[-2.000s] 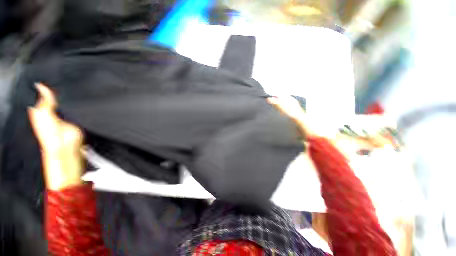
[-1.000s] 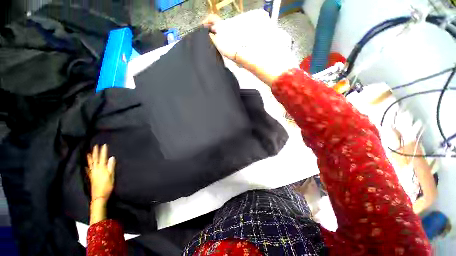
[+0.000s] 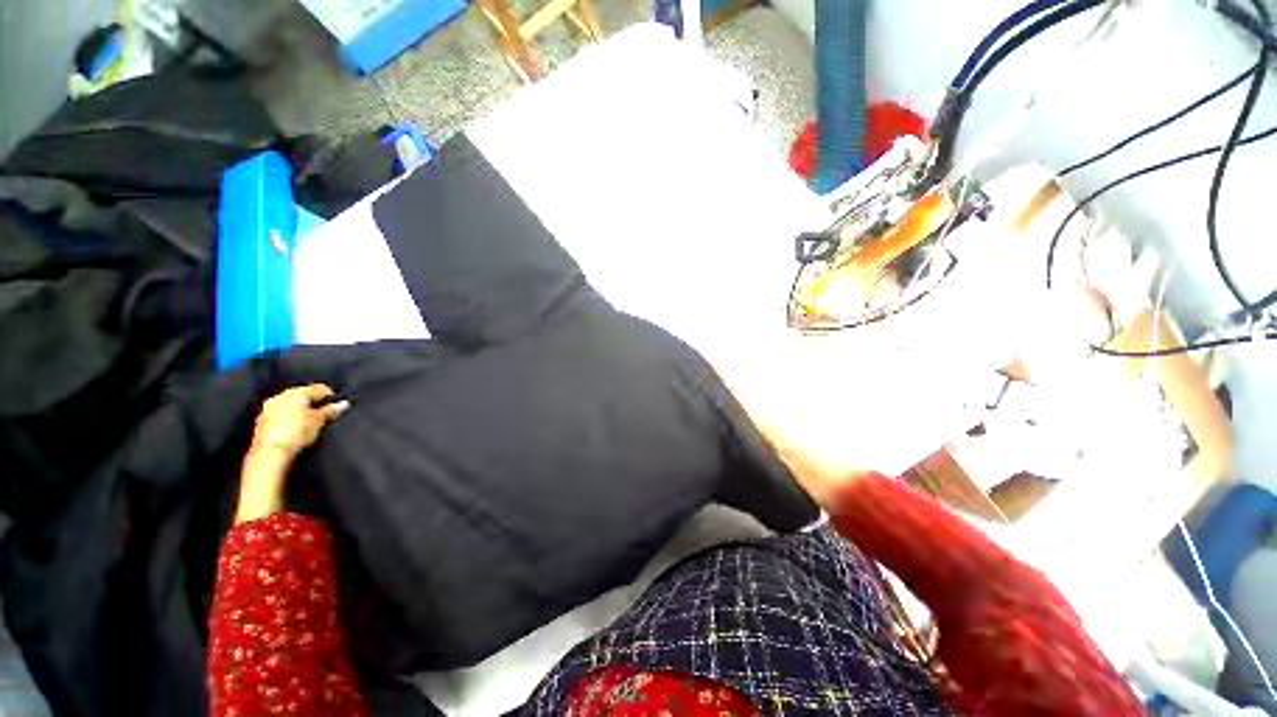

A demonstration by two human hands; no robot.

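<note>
A black garment (image 3: pixel 532 434) lies spread over the white pressing table cover (image 3: pixel 630 154). A sleeve or panel (image 3: pixel 476 238) sticks out from it towards the back, and a narrower dark part reaches to the near right. My left hand (image 3: pixel 291 425) is on the garment's left part, thumb and fingers close together at a fold; whether it grips the cloth is unclear. My right hand (image 3: pixel 805 460) is at the garment's right edge, blurred, its fingers partly hidden, so its hold cannot be told. The steam iron (image 3: pixel 882 266) with an orange handle rests at the right, apart from both hands.
A blue box edge (image 3: pixel 255 266) stands at the table's left, beside a heap of black garments (image 3: pixel 98 294). A blue-green ribbed hose (image 3: pixel 840 98) and a red object (image 3: pixel 896 129) are behind the iron. Black cables (image 3: pixel 1036 42) hang at upper right. An open cardboard box (image 3: pixel 1190 406) with white scraps stands right.
My right hand has come from the far edge back to the near right. The raised cloth now lies flatter, with a sleeve or panel pointing back. My left hand has shifted slightly; the iron has come into clear view.
</note>
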